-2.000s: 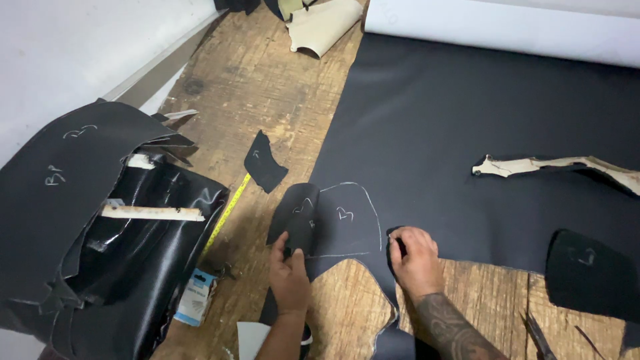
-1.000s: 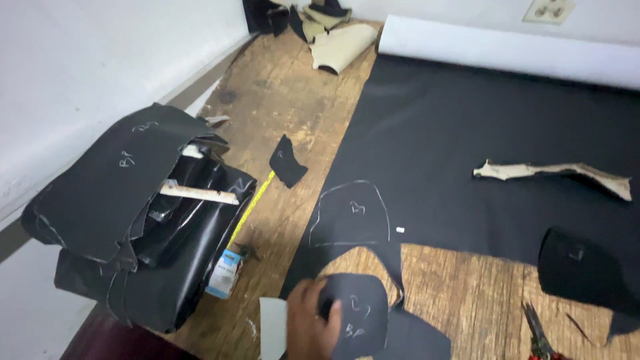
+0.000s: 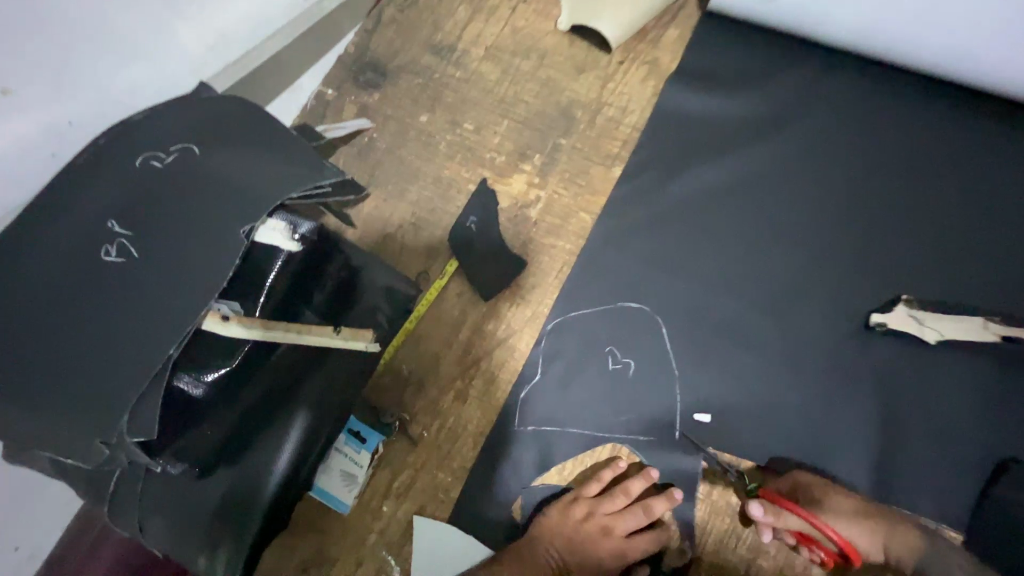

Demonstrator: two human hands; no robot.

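A large black sheet of leather-like material (image 3: pixel 768 240) lies on the wooden table. A chalk outline (image 3: pixel 612 368) with a chalk mark inside is drawn near its lower left corner. My right hand (image 3: pixel 816 512) grips red-handled scissors (image 3: pixel 748 484), whose blade tips are at the outline's lower right corner. Spread flat, my left hand (image 3: pixel 612 516) rests below the outline, over the sheet's cut-out and a dark piece. A small white piece of chalk (image 3: pixel 702 418) lies just right of the outline.
Stacked black pieces with chalk marks (image 3: pixel 160 200) fill the left. A small black piece (image 3: pixel 486 240), a yellow measuring tape (image 3: pixel 420 312) and a chalk box (image 3: pixel 348 464) lie beside them. A cream-backed strip (image 3: pixel 944 324) lies on the sheet at right.
The dark cut piece that lay over part of the outline two seconds ago has moved down off it. My right hand has taken hold of the scissors, and my left hand is now flat.
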